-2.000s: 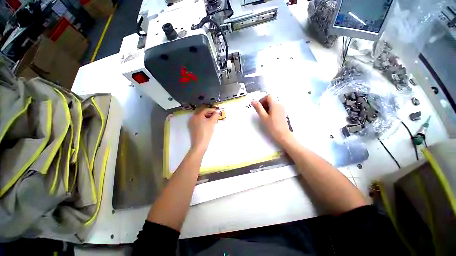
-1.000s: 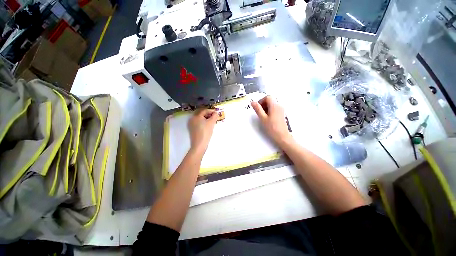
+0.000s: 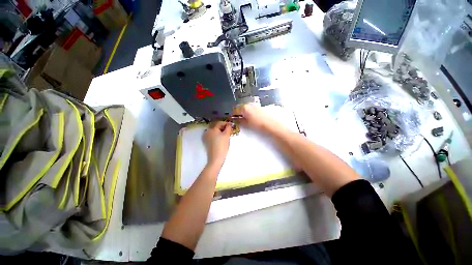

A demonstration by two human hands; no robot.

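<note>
The white template plate [image 3: 248, 160] with a yellow border lies under the front of the machine head [image 3: 199, 85]. My left hand [image 3: 218, 138] is at the plate's back edge, its fingertips together at the small yellow-gold clamp [image 3: 235, 128]. My right hand [image 3: 252, 117] reaches in from the right to the same spot, close under the head, its fingers partly hidden and blurred. I cannot tell whether either hand holds a small part.
Beige bags with yellow edges [image 3: 62, 155] are piled at left, with another beige pile [image 3: 440, 207] at lower right. Dark small hardware [image 3: 380, 127] lies in clear plastic at right. A touchscreen [image 3: 383, 23] and a green-handled tool [image 3: 442, 154] are at right. Cartons [image 3: 62, 67] stand at far left.
My right hand has moved left from the plate's right part to the clamp beside my left hand. My left hand has stayed at the clamp. The whole view has shifted slightly.
</note>
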